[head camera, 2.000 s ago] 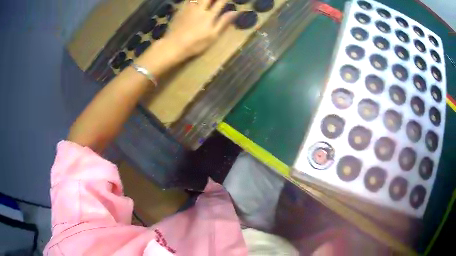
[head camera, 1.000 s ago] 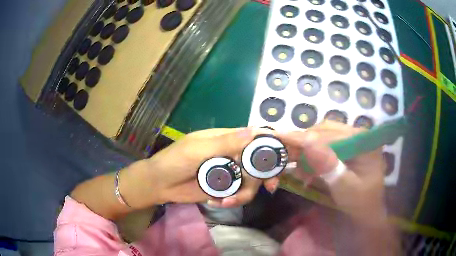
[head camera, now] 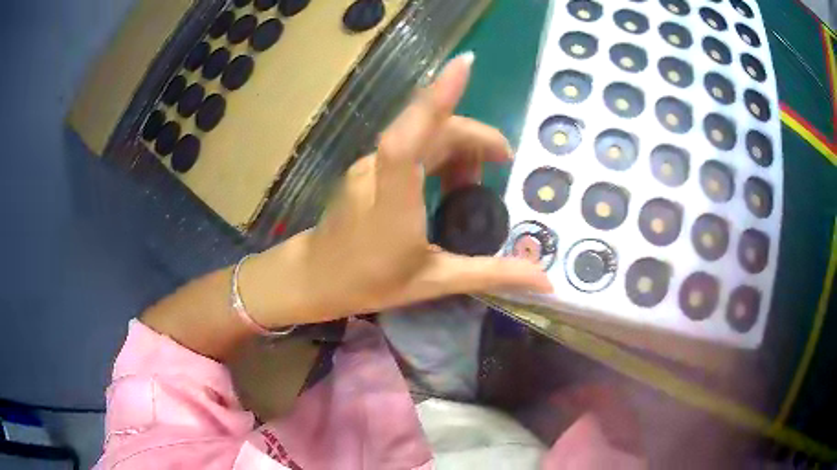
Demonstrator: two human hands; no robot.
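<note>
My left hand [head camera: 372, 229] holds a round speaker unit [head camera: 471, 220], its plain black side showing, near the left edge of the white foam tray [head camera: 617, 303]. The thumb and forefinger are spread wide; how the other fingers grip the unit is partly hidden. Two white-ringed units sit in the tray's near-left pockets: one with a pink centre [head camera: 529, 250], partly beside my thumb, and one with a grey centre [head camera: 590, 265]. The other visible pockets show dark rings with small pale centres. My right hand is not in view.
Black discs [head camera: 209, 111] stand in rows on brown cardboard [head camera: 240, 156] at the upper left, above shiny layered trays. The green mat [head camera: 500, 78] shows between stack and foam tray. Yellow tape [head camera: 642, 367] runs along the near edge. Blurred pink cloth shows at the lower right.
The grey-centred unit now sits in the tray beside the pink-centred one. My left hand held two units face up; now one shows, black side visible. My right hand and the green tool have left view.
</note>
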